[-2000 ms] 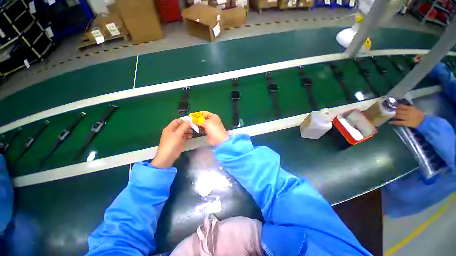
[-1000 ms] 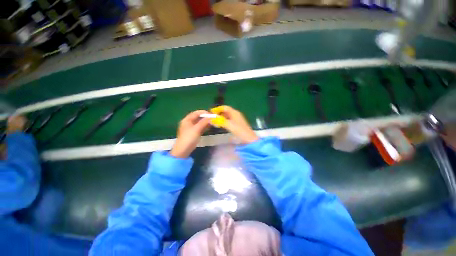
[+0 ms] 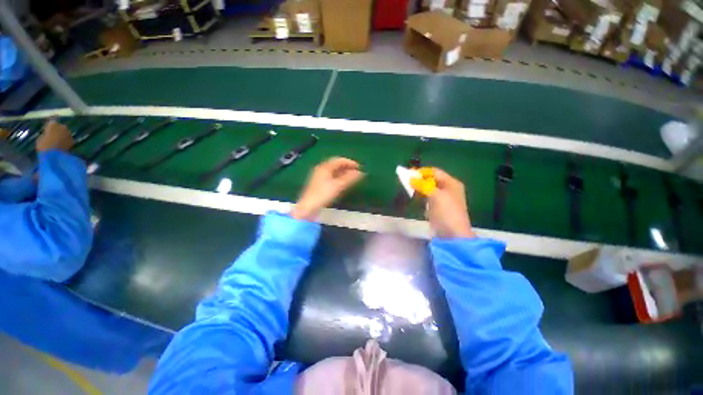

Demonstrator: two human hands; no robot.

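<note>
My right hand [image 3: 447,202] holds a small yellow-and-white wiping piece [image 3: 422,182] between its fingertips, above the green belt. It partly covers a dark watch [image 3: 415,163] lying there. My left hand [image 3: 330,183] is raised over the belt to the left, apart from the right hand; it looks empty, slightly blurred, with bent fingers, and a gap shows between the hands. Another watch [image 3: 290,158] lies slanted just left of my left hand. A watch [image 3: 503,174] lies upright in view, right of my right hand. Several more lie along the belt both ways.
A red-edged box [image 3: 641,296] with white contents stands on the near bench at right, beside a pale container [image 3: 590,270]. A neighbouring worker's hand [image 3: 55,137] reaches over the belt at far left. Pale rails [image 3: 532,245] edge the belt. Cardboard boxes stand on the floor beyond.
My hands were together at the yellow-and-white piece; the left has now let go and moved apart, while the right keeps it. The view has turned left, bringing the left neighbour further into the picture.
</note>
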